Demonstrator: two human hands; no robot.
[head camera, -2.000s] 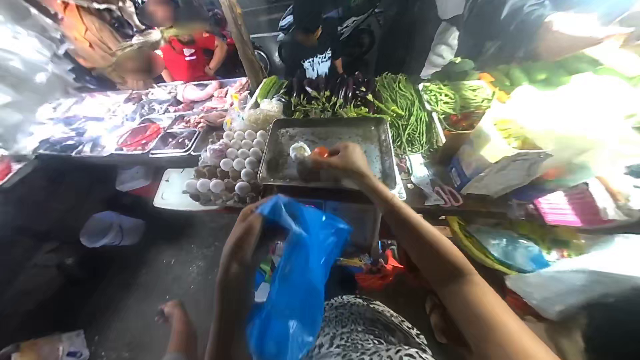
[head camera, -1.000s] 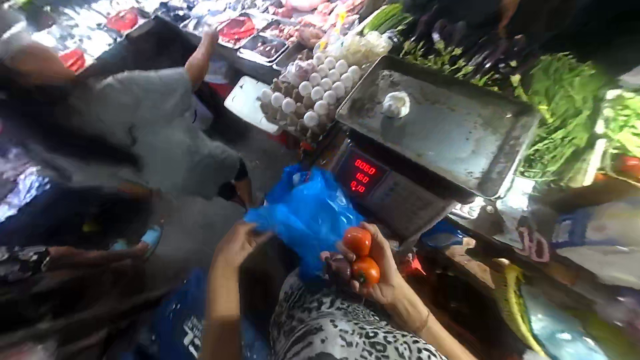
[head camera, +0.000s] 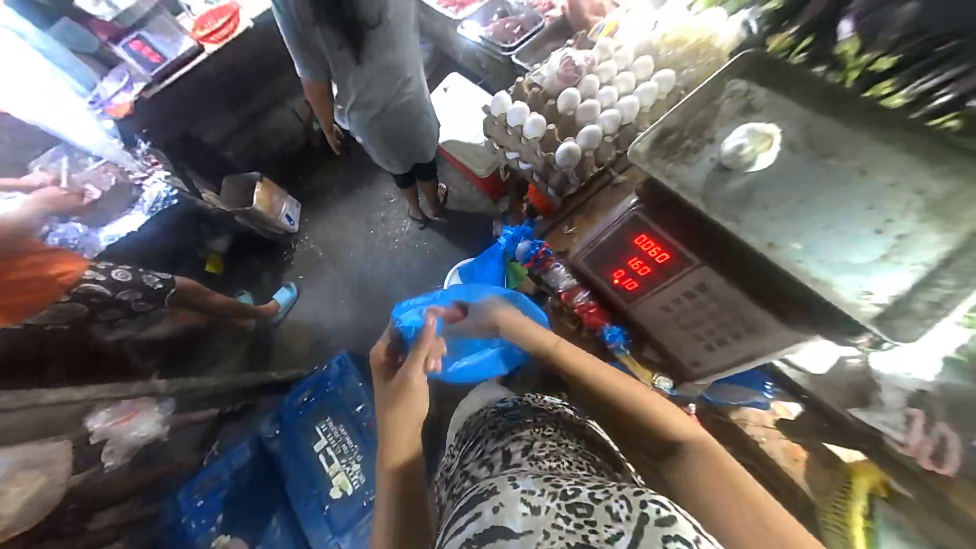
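My left hand (head camera: 408, 362) grips the rim of a blue plastic bag (head camera: 476, 354), thumb raised. My right hand (head camera: 488, 316) is blurred over the bag's mouth, close to the left fingers. A small dark reddish round item (head camera: 455, 313) shows at its fingertips; whether the hand still grips it is not clear. To the right stands a digital scale (head camera: 663, 297) with red lit digits and a metal tray (head camera: 823, 198) on top. One white round item, perhaps a garlic bulb (head camera: 751, 147), lies on that tray.
Cardboard trays of white eggs (head camera: 587, 114) stand beside the scale. A person in a grey shirt (head camera: 377, 84) stands in the aisle; another in patterned shorts (head camera: 126, 293) is at left. Blue plastic crates (head camera: 324, 450) lie at lower left. A second scale (head camera: 156, 49) stands at upper left.
The tomatoes in my right hand a second ago are out of sight, and that hand is now over the bag. The bag's mouth is spread wider. The view has swung left.
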